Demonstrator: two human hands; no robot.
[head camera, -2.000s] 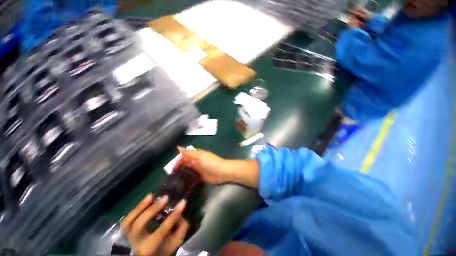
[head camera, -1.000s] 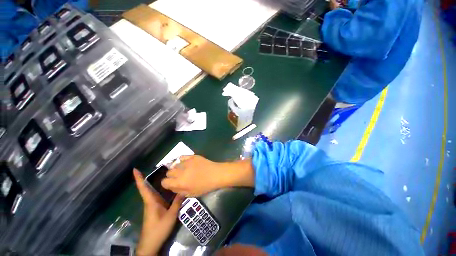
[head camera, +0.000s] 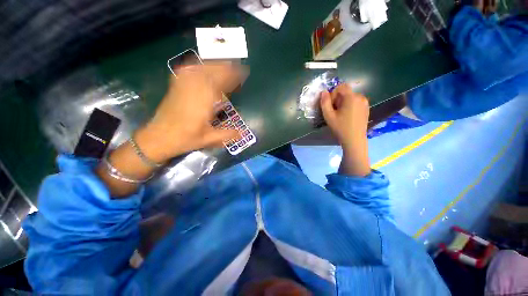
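An open flip phone (head camera: 246, 139) lies keypad up under my left hand (head camera: 191, 110), its white keypad with dark keys towards me. Its screen half is mostly covered by the hand; a pale-edged corner shows beyond the fingers. The hand is blurred and holds the phone, thumb on the keypad. My right hand (head camera: 338, 104) is at a crumpled heap of clear film scraps (head camera: 311, 95) with blue bits near the bench edge. Its fingers are curled together; I cannot tell if they hold anything. A black protective film (head camera: 98, 136) with a small yellow-white logo lies left of my left wrist.
A white card (head camera: 222, 43) lies beyond the phone, another (head camera: 263, 11) farther off. A white wipe container (head camera: 341, 29) stands behind a small white stick (head camera: 321, 65). Clear film sheet (head camera: 61, 110) lies at left. A neighbour's blue sleeve (head camera: 486, 40) is at upper right.
The view has turned and moved nearer the bench edge. My right hand has left the phone screen and moved right to the scraps. My left hand now lies over the phone.
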